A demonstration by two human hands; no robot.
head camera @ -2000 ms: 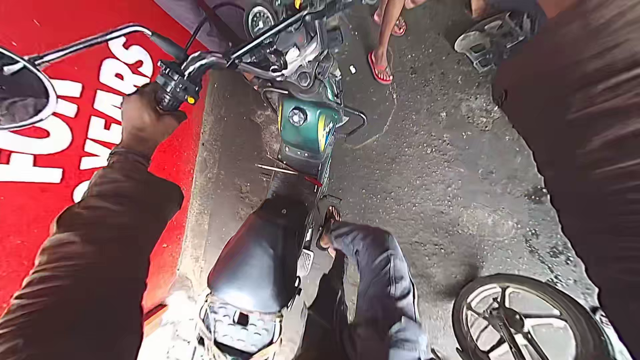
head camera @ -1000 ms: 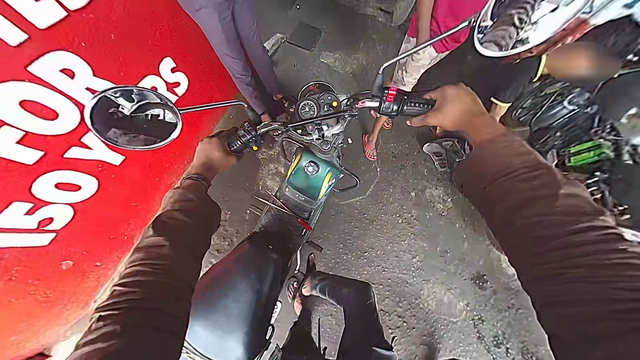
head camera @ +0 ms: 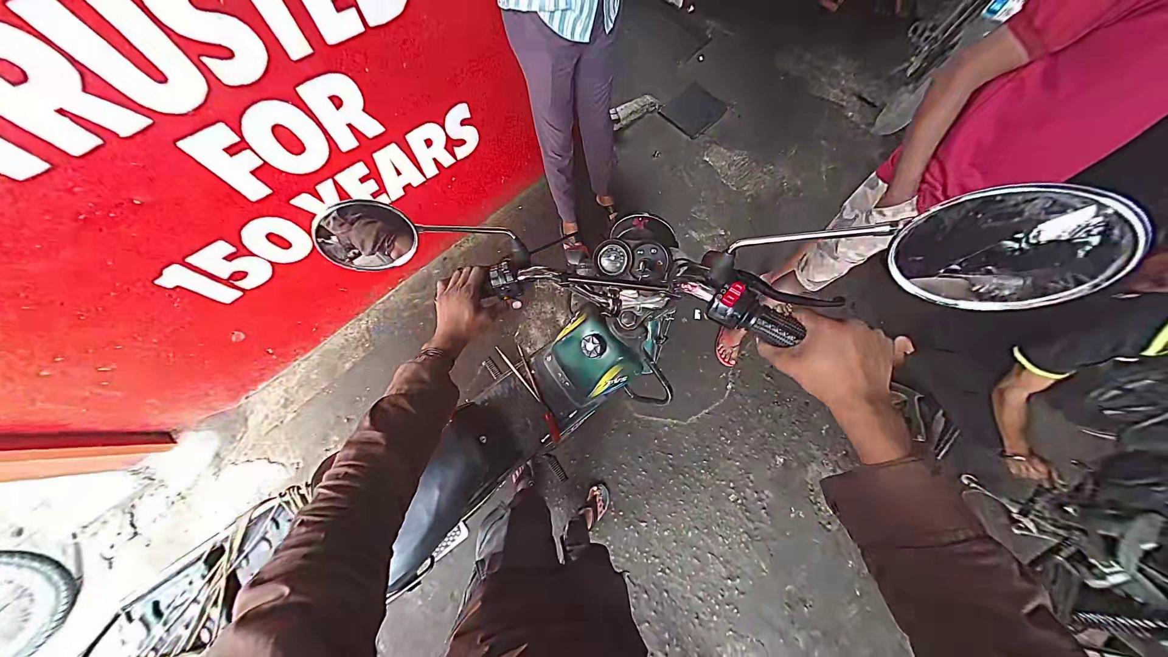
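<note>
A motorcycle with a green fuel tank (head camera: 589, 358) and a black seat (head camera: 456, 484) stands below me, to the right of my legs' far side. My left hand (head camera: 464, 308) is wrapped around the left handlebar grip, beside the switch housing (head camera: 502, 279). At the right end of the handlebar, my right hand (head camera: 835, 356) rests against the black rubber grip (head camera: 776, 326); its fingers are partly hidden. Round mirrors stand out on the left (head camera: 365, 235) and right (head camera: 1017, 246). Thin rods and a red-handled tool (head camera: 552, 427) lie between tank and seat.
A red painted wall (head camera: 274, 365) with white lettering runs along the left. One person in purple trousers (head camera: 570, 100) stands beyond the front. Another in a pink shirt (head camera: 1049, 100) is at the right, near a person in black and motorcycle parts (head camera: 1104, 547). A rear rack (head camera: 201, 566) is at lower left.
My right hand, out of view two seconds ago, is at the right grip in the later frames. The handlebar and both mirrors have shifted in view as the view swung. My left hand stays at its grip.
</note>
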